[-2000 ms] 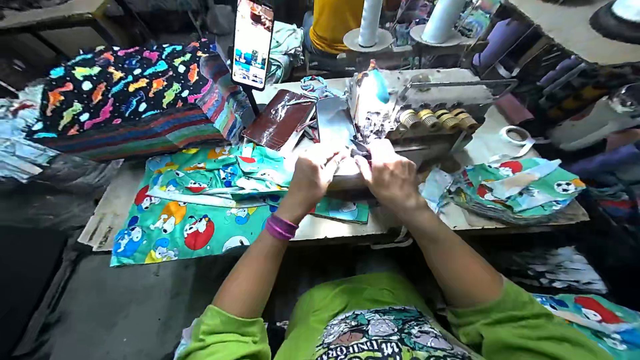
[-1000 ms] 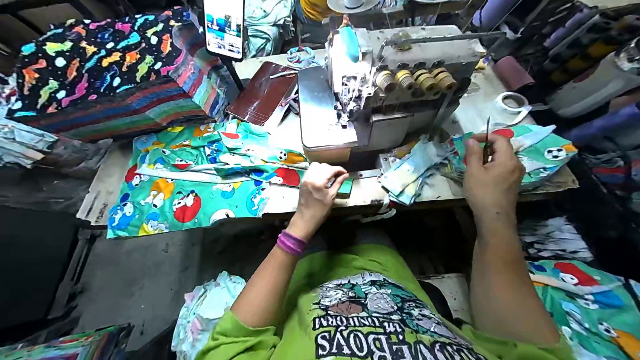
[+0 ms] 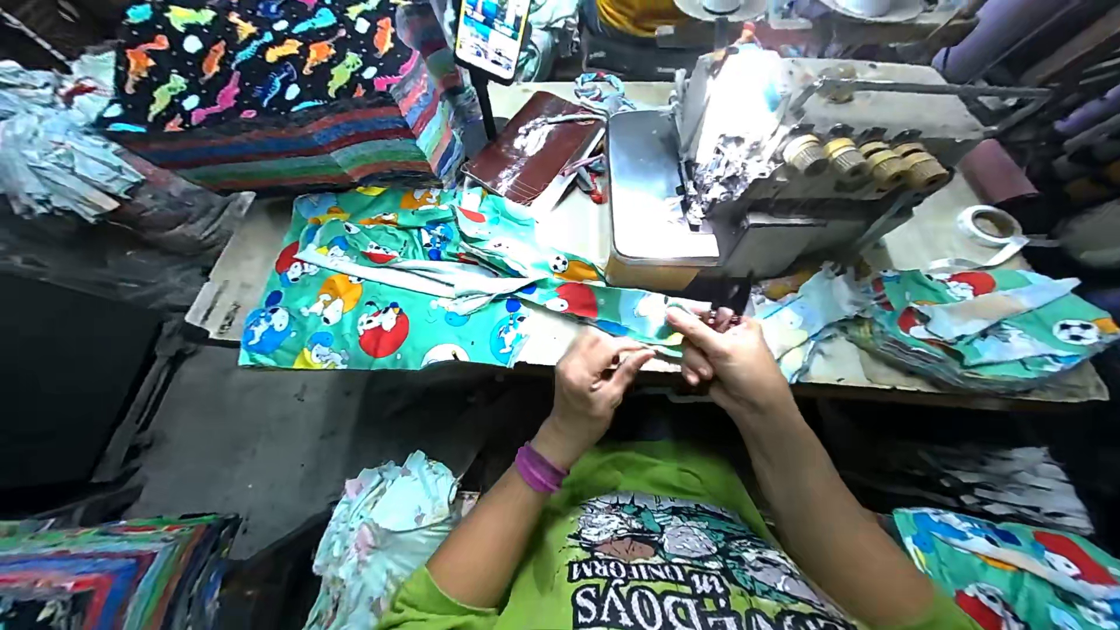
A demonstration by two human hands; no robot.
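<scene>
My left hand [image 3: 599, 381], with a purple band at the wrist, pinches the lower edge of a green printed fabric piece [image 3: 604, 302]. My right hand [image 3: 731, 354] grips the same piece's right end; a small dark tool [image 3: 742, 296], partly hidden, shows at its fingers. From my hands the fabric runs left over a wider green printed panel [image 3: 376, 332] lying on the table. Just behind my hands stands an industrial sewing machine [image 3: 787, 157] with several thread tension knobs [image 3: 884, 162]. Right of my right hand lies a stack of green printed cut pieces [image 3: 989, 324].
A dark printed fabric stack [image 3: 289, 96] stands at the back left, beside a phone on a holder [image 3: 492, 33]. A brown notebook [image 3: 538, 144] lies near the machine. A tape roll [image 3: 989, 225] is at the right. Pale fabric scraps [image 3: 385, 534] hang below the table's front edge [image 3: 875, 394].
My right hand has come left from the fabric stack to the strip by my left hand. Two seconds back, both hands were at the machine.
</scene>
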